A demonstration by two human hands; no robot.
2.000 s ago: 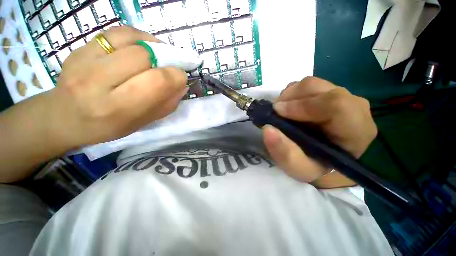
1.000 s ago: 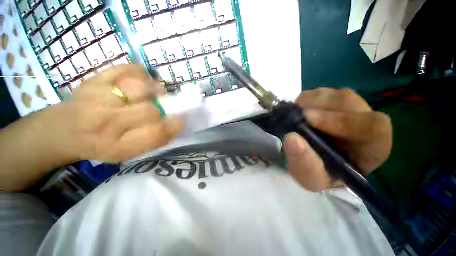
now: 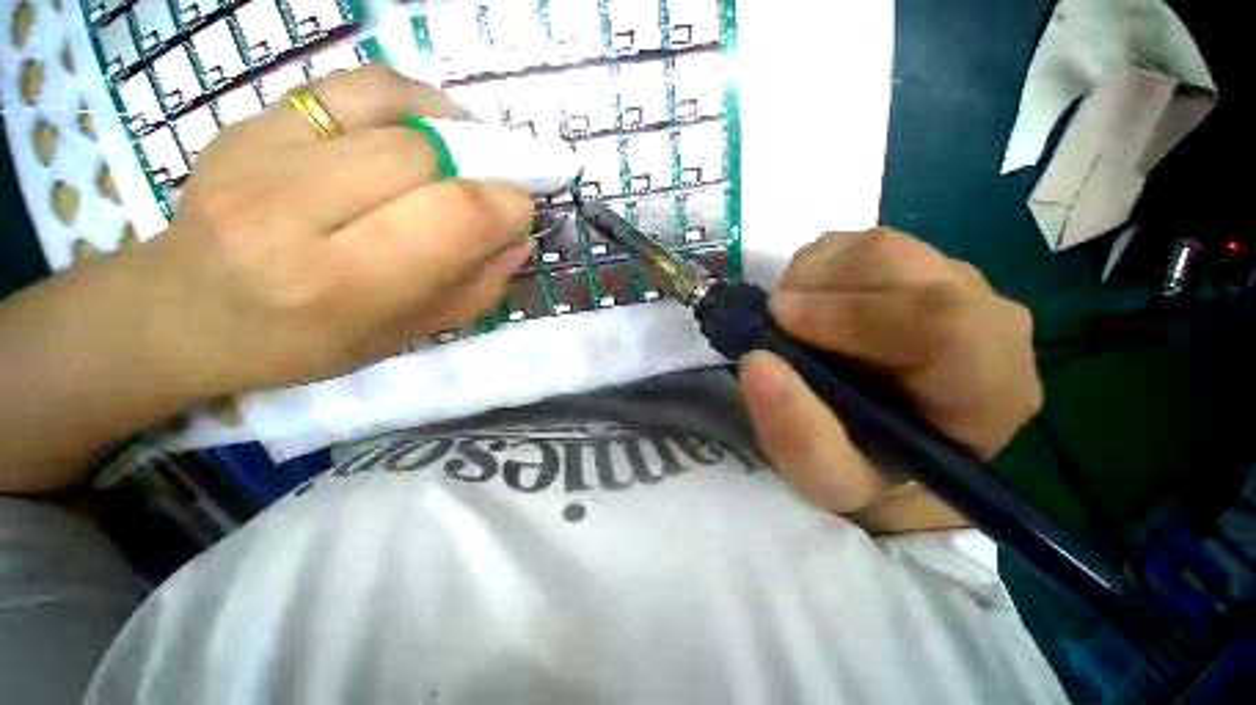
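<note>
My right hand (image 3: 895, 358) holds the black soldering iron (image 3: 882, 413) like a pen, its tip pointing up and left onto the PCB panel (image 3: 627, 138). My left hand (image 3: 344, 227) is closed at the fingertips on thin solder wire (image 3: 551, 223), which curves toward the iron tip. A white finger cot (image 3: 510, 154) with a green band covers one left finger, and its end is close beside the tip. The exact contact at the joint is too small to tell. The left hand hides part of the panels.
A second panel (image 3: 207, 69) lies at left on the white sheet (image 3: 813, 124), which has tan spots along its left side. A folded cream piece (image 3: 1116, 124) lies at upper right, with a silver cylinder (image 3: 1179, 265) below it. Dark cables run at lower right.
Compared with one second ago, my left fingertips have moved up and right to the iron tip, and the iron has moved left and down. The panels sit lower and further right in view.
</note>
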